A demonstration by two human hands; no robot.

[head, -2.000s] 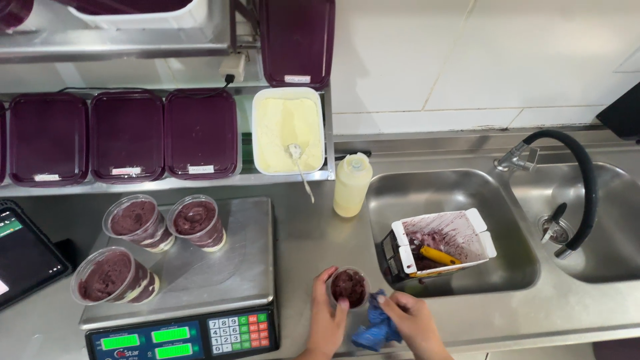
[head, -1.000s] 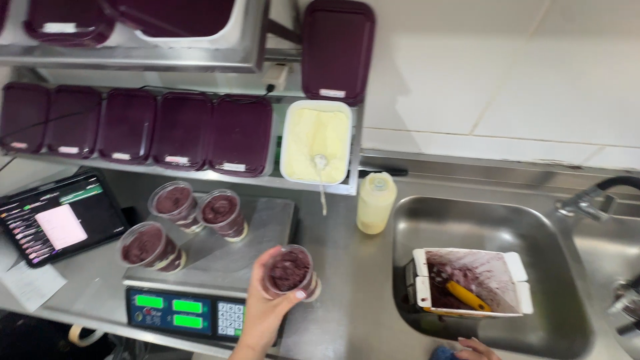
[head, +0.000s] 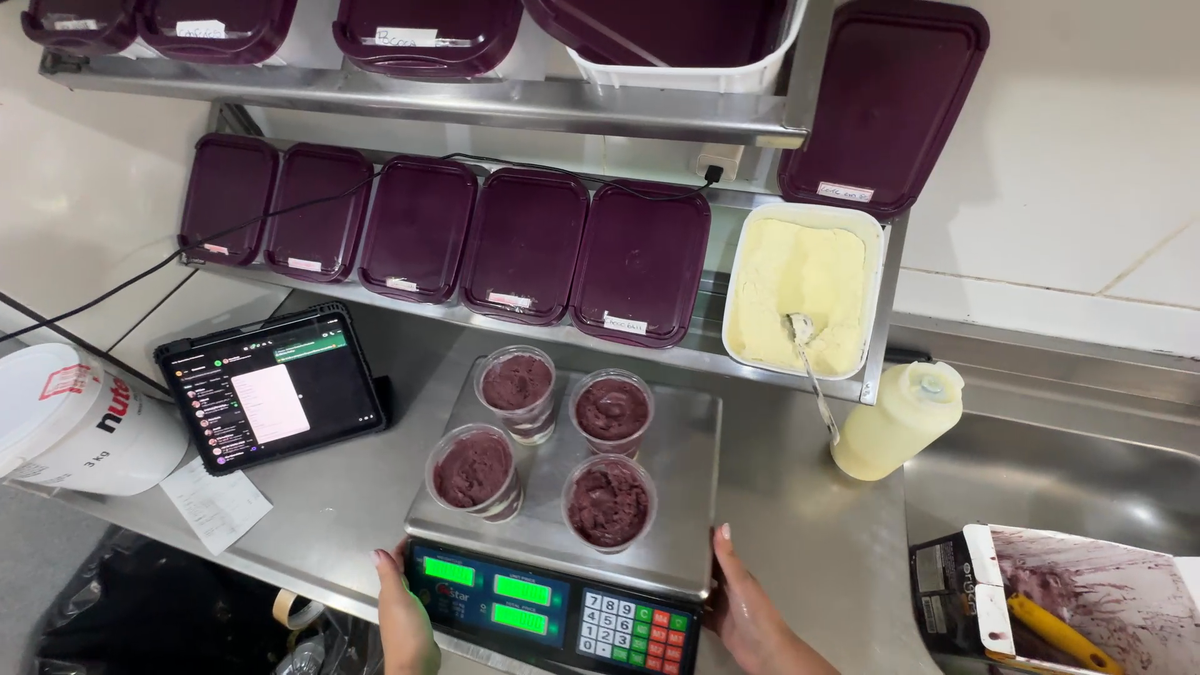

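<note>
My left hand rests against the left side of a digital kitchen scale, and my right hand touches its right side. On the steel platform stand several clear plastic cups filled with a dark purple frozen mix: one at the back left, one at the back right, one at the front left and one at the front right. Pale layers show low in some of them. Green displays and a keypad face me.
Left of the scale are a tablet, a paper slip and a white bucket. Behind, a shelf holds purple-lidded tubs and an open tub of pale powder with a spoon. A squeeze bottle stands beside the sink, which holds a carton.
The cup that was in my left hand now stands on the scale with the others. The blue cloth from the earliest frame is out of my right hand. The view has swung left.
</note>
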